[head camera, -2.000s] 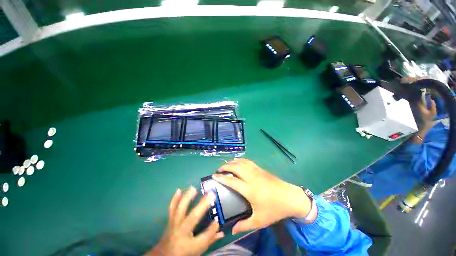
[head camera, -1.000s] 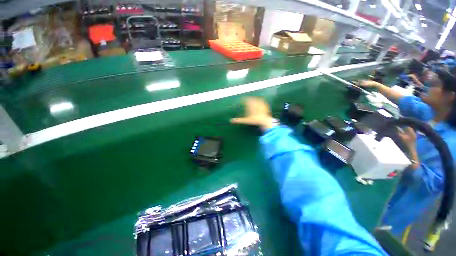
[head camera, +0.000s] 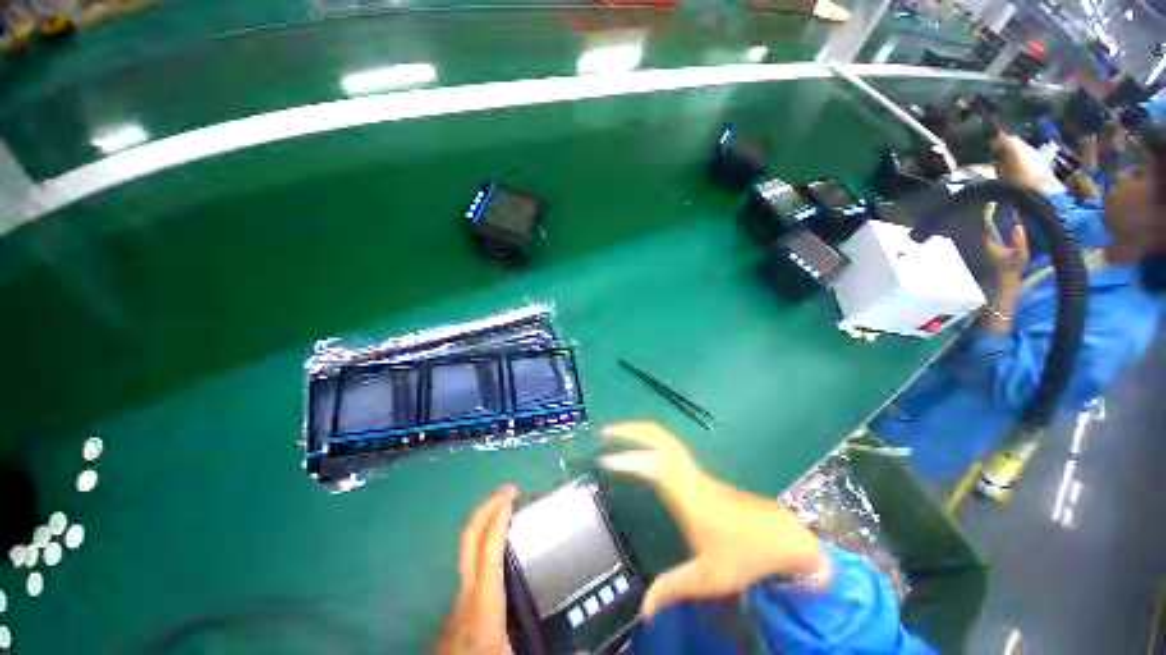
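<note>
A black display unit (head camera: 569, 557) with a whitish screen and a row of small white marks is at the bottom middle. My left hand (head camera: 481, 582) holds its left side. My right hand (head camera: 703, 518) is at its right side, thumb and fingers spread around it; whether it touches the unit is unclear. A clear crinkly panel tray (head camera: 441, 399) with a row of black front panels lies just beyond my hands. Dark tweezers (head camera: 669, 393) lie to the right of the tray.
One display unit (head camera: 506, 215) stands beyond the tray; several (head camera: 808, 256) stand at right beside a white box (head camera: 909, 279). White round pads (head camera: 53, 553) lie left. A waste bin (head camera: 927, 537) with film is lower right. A neighbouring worker (head camera: 1087, 320) and black hose (head camera: 1064, 282) are right.
My right hand has come back from reaching across the bench and is now beside the unit. The view has tilted down, showing my left hand, the tweezers and the bin again.
</note>
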